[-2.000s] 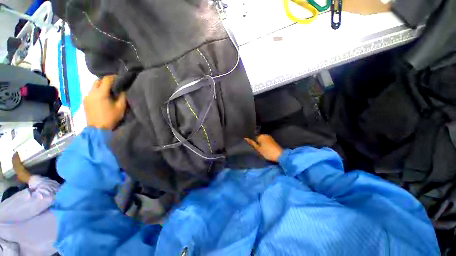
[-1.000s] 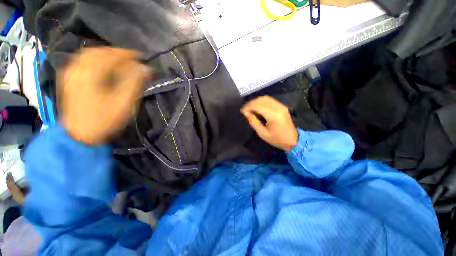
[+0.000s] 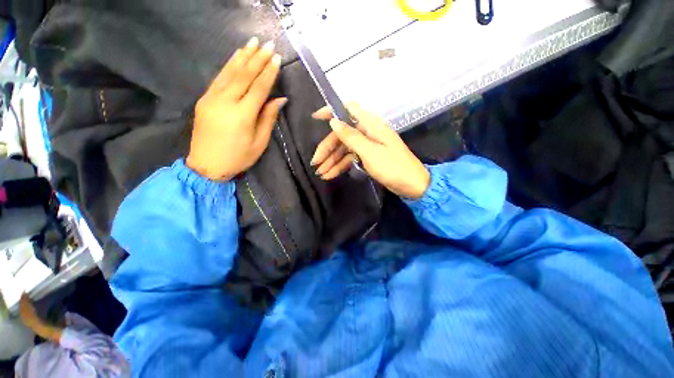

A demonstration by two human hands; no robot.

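Note:
The dark garment (image 3: pixel 162 88) lies over the machine table and drapes to my lap, with yellowish stitch lines on it. The grey zip tape (image 3: pixel 316 72) runs along the garment's right edge from the presser foot area (image 3: pixel 282 7) at the top. My left hand (image 3: pixel 235 114) lies flat on the garment, left of the tape, fingers pointing to the presser foot. My right hand (image 3: pixel 373 151) holds the tape between thumb and fingers at the table's front edge. The tape's lower end hangs below that hand.
The white table (image 3: pixel 443 59) has a ruler strip (image 3: pixel 510 65) along its front edge. Yellow-handled scissors (image 3: pixel 426 10), black snips (image 3: pixel 484 10) and a small brownish scrap (image 3: pixel 386 53) lie on it. Dark fabric (image 3: pixel 562 140) is heaped at right. Another person's arm (image 3: pixel 41 321) shows lower left.
The zip tape, looped over the garment before, now runs straight along its edge in my right hand. My left hand has moved from the garment's left side to flat near the presser foot.

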